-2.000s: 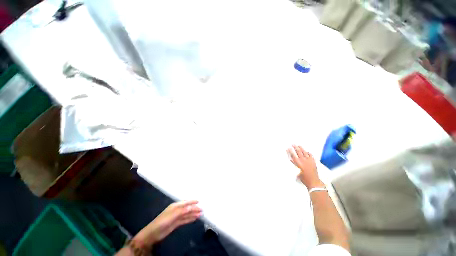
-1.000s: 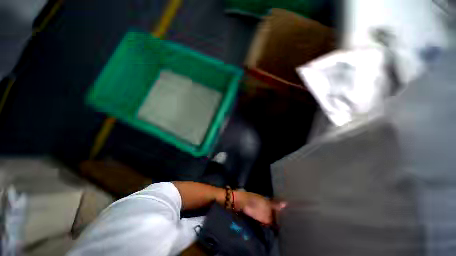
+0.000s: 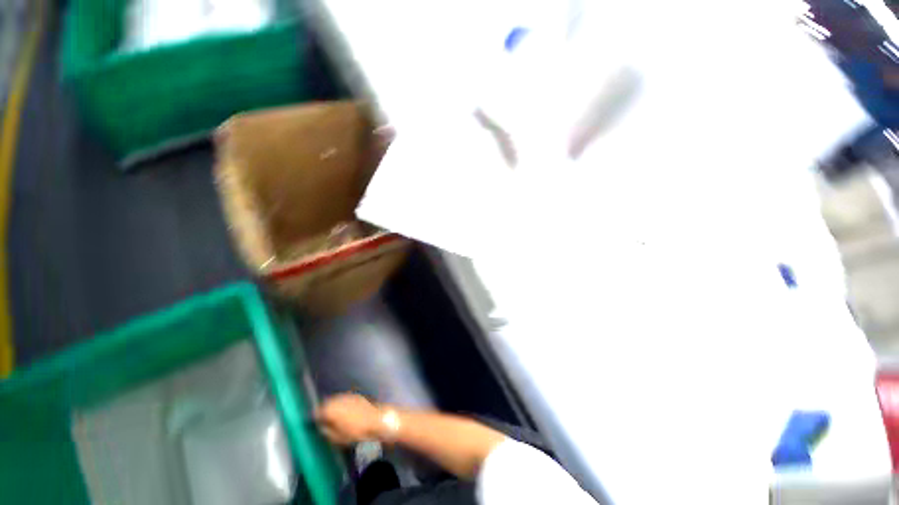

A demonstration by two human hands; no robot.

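A green crate (image 3: pixel 258 330) stands on the floor at the lower left, with pale grey flat pieces (image 3: pixel 197 429) inside. My right hand (image 3: pixel 345 419), bare with a light band at the wrist, is at the crate's right rim. Its fingers look curled on the rim, though blur hides their tips. My left hand is not in view.
An open brown carton (image 3: pixel 306 187) and another green crate (image 3: pixel 192 94) stand beyond. The long table (image 3: pixel 631 325) runs along the right, with a white polybag (image 3: pixel 424 187) overhanging its edge. A blue tape dispenser (image 3: pixel 800 439) and a red tray (image 3: pixel 890 404) are at far right.
The view has swung from the table to the floor at left, then partly back. My right hand has moved from the tabletop to the crate's rim. My left hand has left the picture.
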